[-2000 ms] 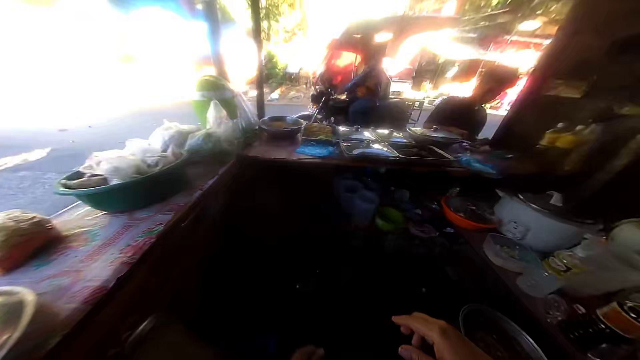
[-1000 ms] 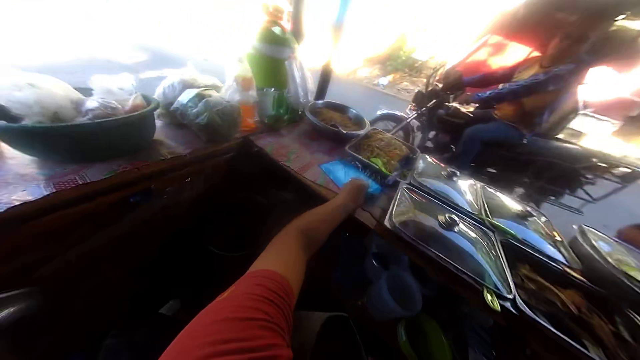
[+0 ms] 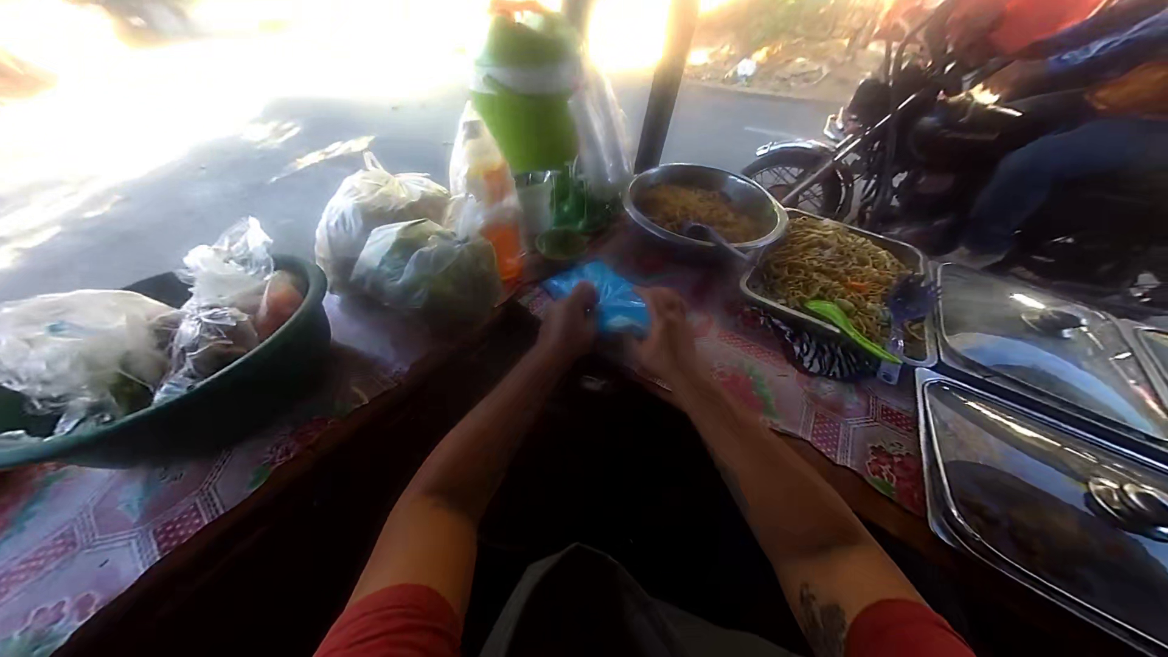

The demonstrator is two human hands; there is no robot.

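Both my hands are at a blue plastic bag in the corner of the counter. My left hand grips its left side, and my right hand grips its right side. Right of my hands is a metal tray of noodles, with a green spoon on its near edge and a dark serving utensil. Behind stands a metal bowl of brownish food with a ladle in it. Filled plastic bags lie to the left of my hands.
A green basin with bagged produce stands at left. Beyond my hands are a green jug and an orange bottle. Lidded metal trays line the right side. Past the counter are a post and a motorcycle with a person on it.
One second ago one outstretched arm reached to the blue bag beside the noodle tray. Now both hands hold it, left of that tray. The view has turned left since then.
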